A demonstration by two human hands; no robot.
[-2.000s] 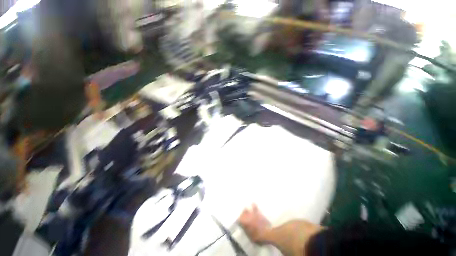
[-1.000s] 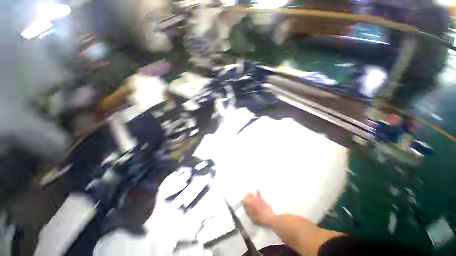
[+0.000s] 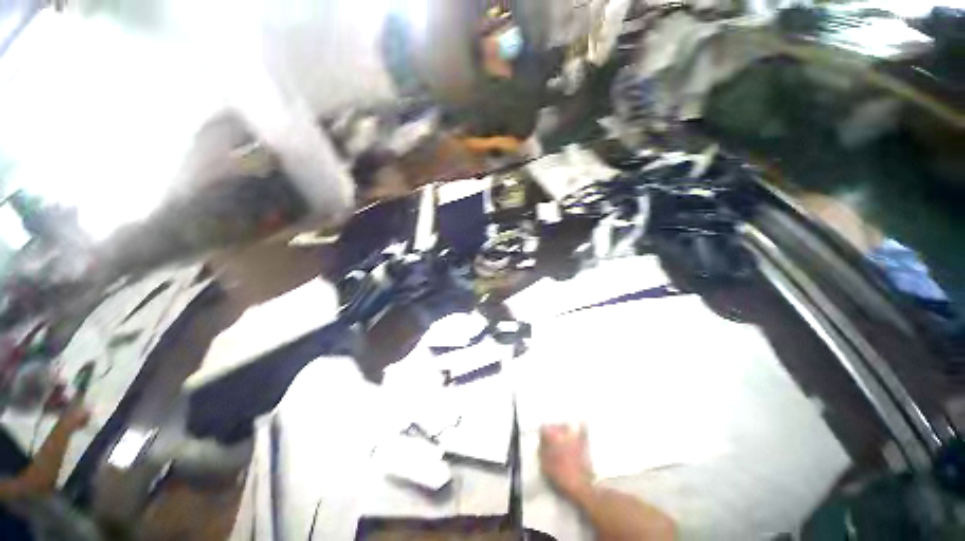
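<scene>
The large white-topped body panel stack (image 3: 688, 380) lies on the table in front and to the right. My right hand (image 3: 566, 456) rests on its near left part; its fingers are blurred and no held thing shows. Left of it is the middle panel stack (image 3: 481, 407), with small white-topped parts (image 3: 418, 463) lying on it. Further left is a white sleeve stack (image 3: 323, 417) with a rounded top and narrow strips at its left edge. My left hand is not in view.
A thick white-topped dark block (image 3: 270, 328) lies left. Navy and white offcuts (image 3: 397, 277) lie beyond the panels. Silver rails (image 3: 831, 328) run along the right. At far left another person's forearm and hand (image 3: 66, 428) reach over white pieces. A person stands at the back.
The view has swung left, so the stacks appear further right and the sleeve stack and another person's arm show. My right hand stays on the large stack.
</scene>
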